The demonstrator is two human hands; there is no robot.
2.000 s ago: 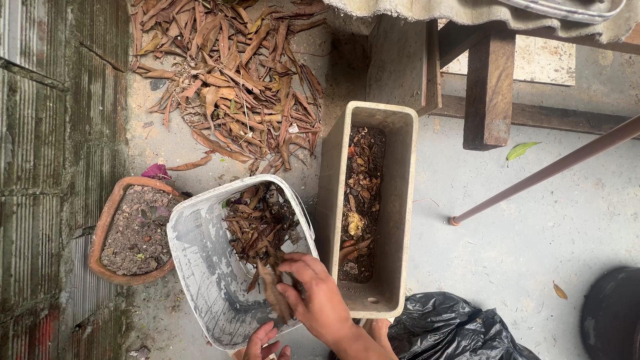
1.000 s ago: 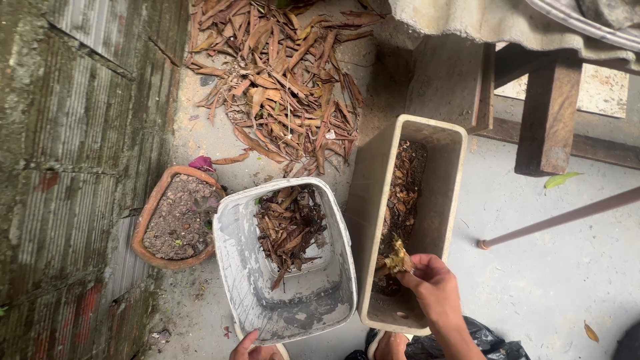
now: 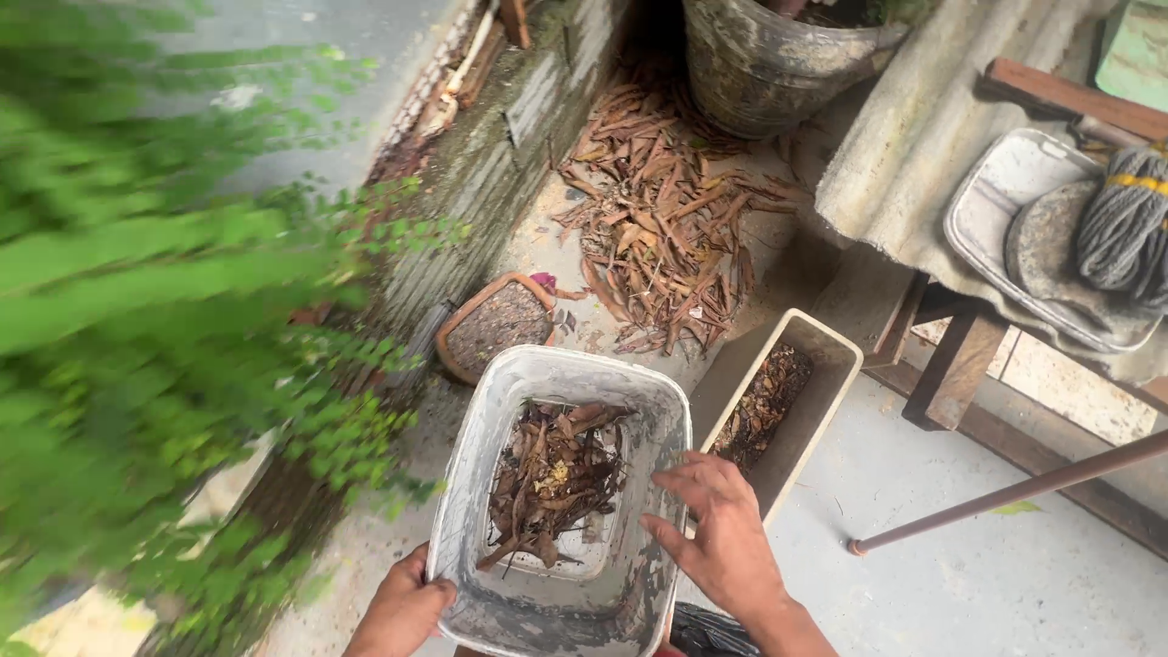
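My left hand (image 3: 406, 602) grips the lower left rim of a white plastic bucket (image 3: 456, 511), which is smeared with grey. Dry brown leaves (image 3: 538, 493) lie in its bottom, with a yellowish clump (image 3: 552, 476) on top of them. Over the bucket's right rim is my right hand (image 3: 716, 529), fingers spread and holding nothing. Just right of the bucket stands a long rectangular planter (image 3: 835, 365) with dark soil and leaf bits (image 3: 762, 401) inside.
Dry leaves are heaped (image 3: 662, 228) on the floor ahead, below a large pot (image 3: 766, 73). A terracotta pot of soil (image 3: 497, 324) stands by the mossy wall (image 3: 484, 192). Green foliage (image 3: 182, 319) fills the left. At right are a corrugated sheet (image 3: 922, 137), a wooden leg (image 3: 958, 370) and a metal pole (image 3: 1004, 502).
My right hand has left the planter and let go of the yellowish clump, which now lies on the leaves in the bucket. The view has swung widely, bringing in foliage and the large pot.
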